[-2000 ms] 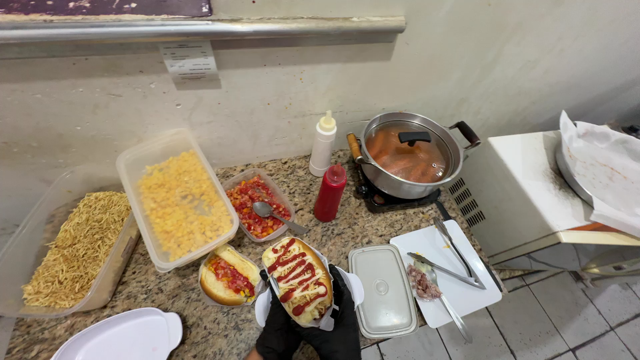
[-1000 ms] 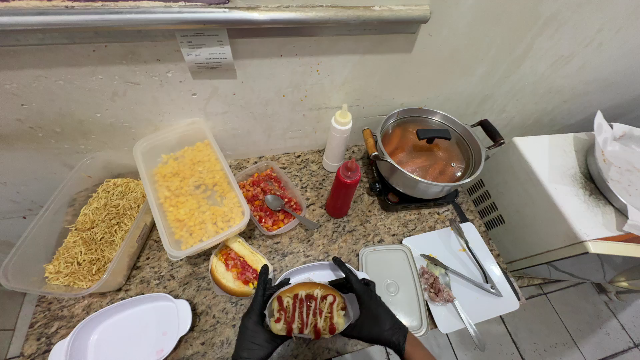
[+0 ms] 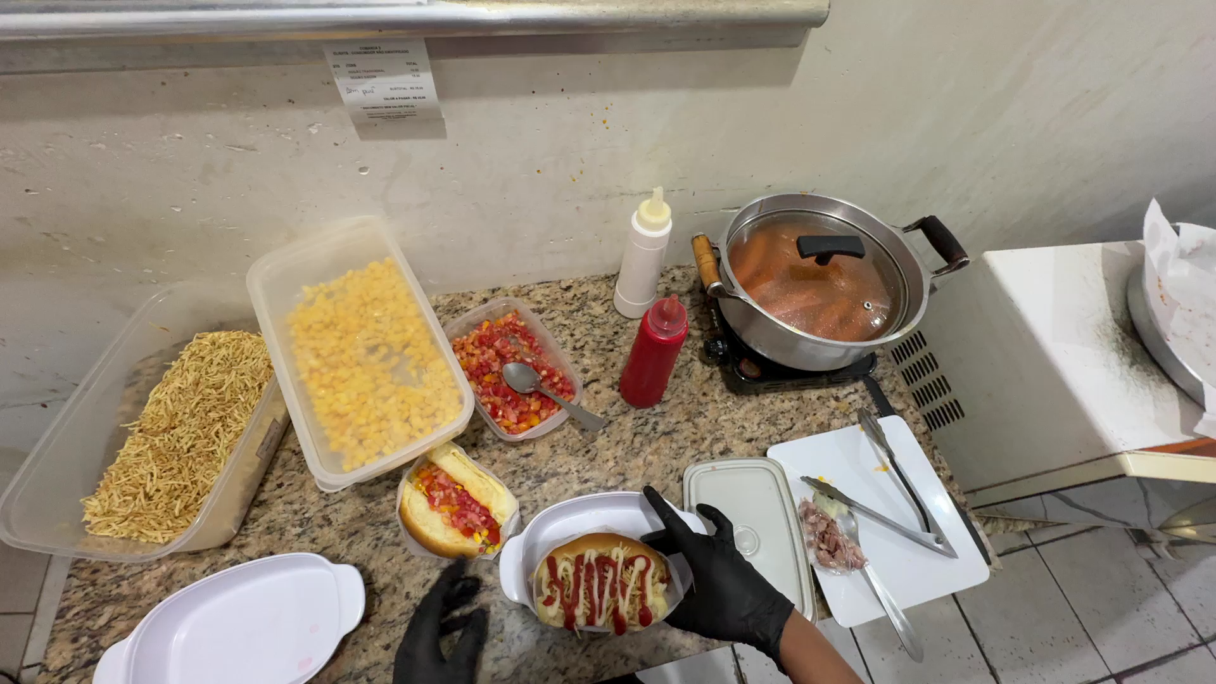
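A hot dog bun topped with potato sticks and stripes of red and pale sauce (image 3: 600, 584) lies in a white oval dish (image 3: 570, 518) near the counter's front edge. My right hand (image 3: 717, 570), in a black glove, touches the dish's right side, its thumb and fingers apart. My left hand (image 3: 442, 627), gloved too, is left of the dish with its fingers apart and nothing in it. Just above my left hand sits an open bun with chopped tomato (image 3: 461, 503) in a wrapper. A second white oval dish (image 3: 247, 622) lies at lower left, with nothing in it.
Behind stand tubs of potato sticks (image 3: 185, 437), corn (image 3: 366, 361) and chopped tomato with a spoon (image 3: 513, 366). White (image 3: 643, 256) and red (image 3: 655, 351) squeeze bottles stand beside a lidded pot of sausages (image 3: 817, 285) on a burner. Right are a lidded container (image 3: 746, 532) and a white board with tongs (image 3: 893, 522).
The sauced hot dog, held between both hands a second ago, now rests in the white dish. My left hand has let go and moved left.
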